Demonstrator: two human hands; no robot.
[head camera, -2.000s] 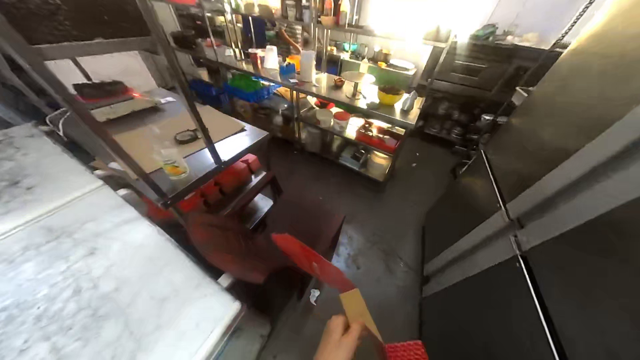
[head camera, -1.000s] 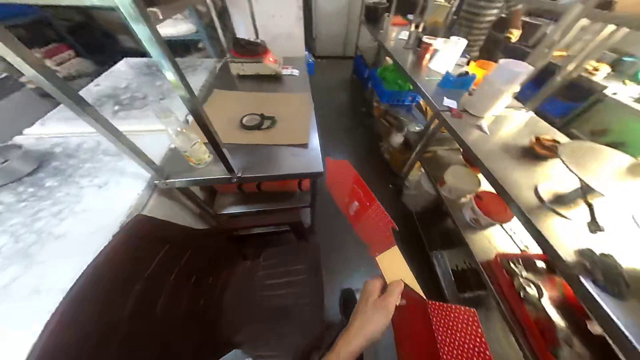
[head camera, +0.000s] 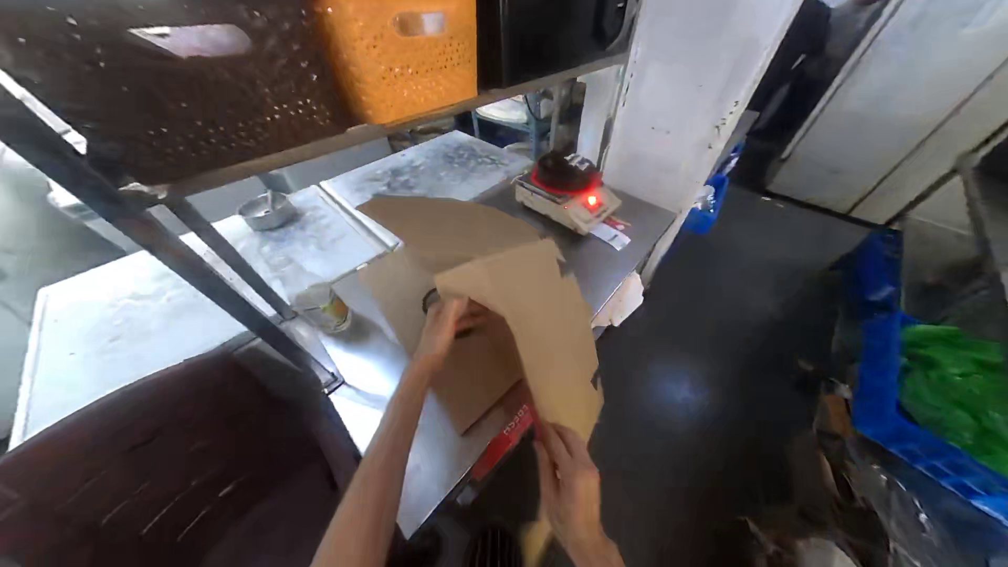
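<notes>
My right hand grips the lower edge of a folded cardboard sheet with a red printed strip beneath it. The brown inner side of this sheet faces me above the metal table. My left hand reaches to a dark ring-shaped object, perhaps a roll of tape, on the flat cardboard; whether its fingers close on it is hidden. A plastic jar stands on the table left of the cardboard. Behind, a digital scale with a red light carries a dark object.
A dark brown crate and an orange crate sit on the shelf above. A metal bowl rests on the marble counter at left. The brown chair is at lower left. On the right is a blue crate holding green plastic.
The view has moved up to the metal table. The red-and-tan cardboard, held out over the floor earlier, is now over the table. My left hand has come into view at the dark ring.
</notes>
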